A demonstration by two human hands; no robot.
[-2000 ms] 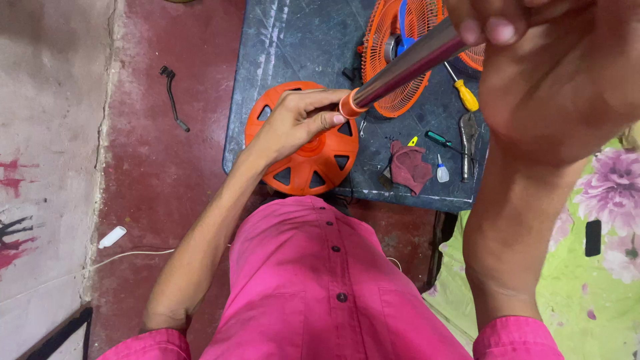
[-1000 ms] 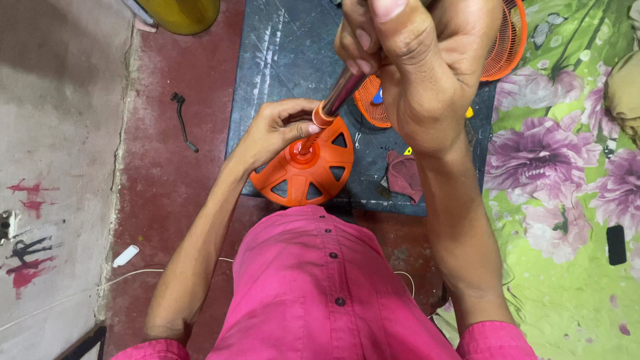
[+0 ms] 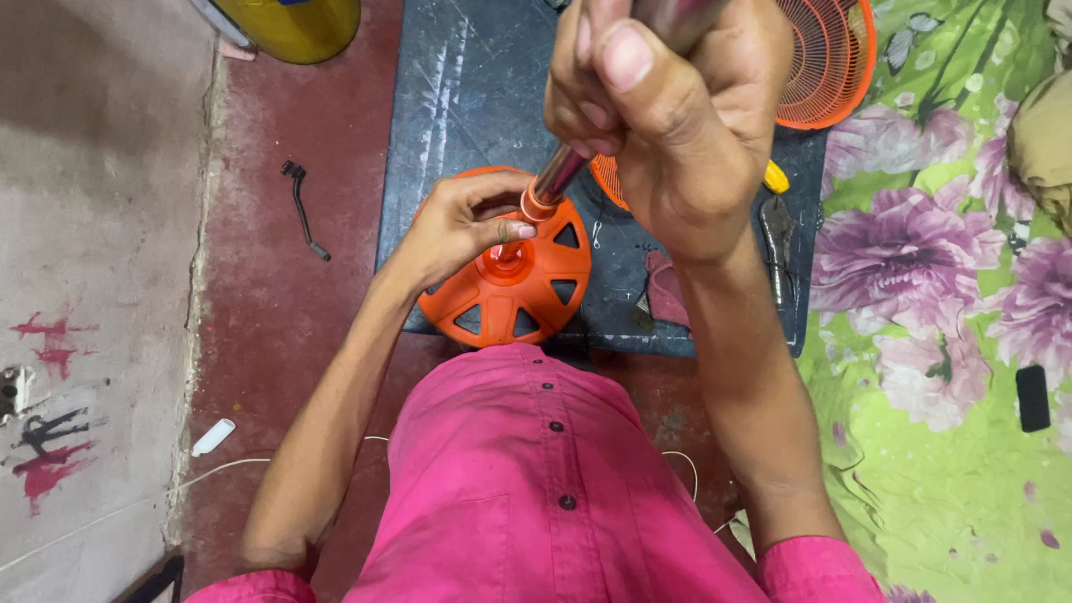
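Observation:
My right hand (image 3: 670, 126) grips a shiny metal tube (image 3: 559, 174) high up, close to the camera. My left hand (image 3: 469, 222) holds the orange collar (image 3: 536, 203) at the tube's lower end between thumb and fingers. Beneath it lies a round orange plastic fan base (image 3: 502, 310) with triangular openings, at the near edge of the dark table. The collar is over the base, near its raised centre socket (image 3: 507, 258); whether the two touch I cannot tell.
Orange fan grilles (image 3: 825, 63), locking pliers (image 3: 778, 243), a yellow handle (image 3: 776, 177), a brush (image 3: 641, 311) and a dark red cloth (image 3: 666, 289) are on the dark table (image 3: 452, 100). A floral cloth (image 3: 921, 486) covers the surface at right. A black bent part (image 3: 301, 209) lies on the red floor.
The tube has swung from a slanting position to a steeper one above the base, with both hands still on it. The raised centre of the base now shows. The view has shifted somewhat.

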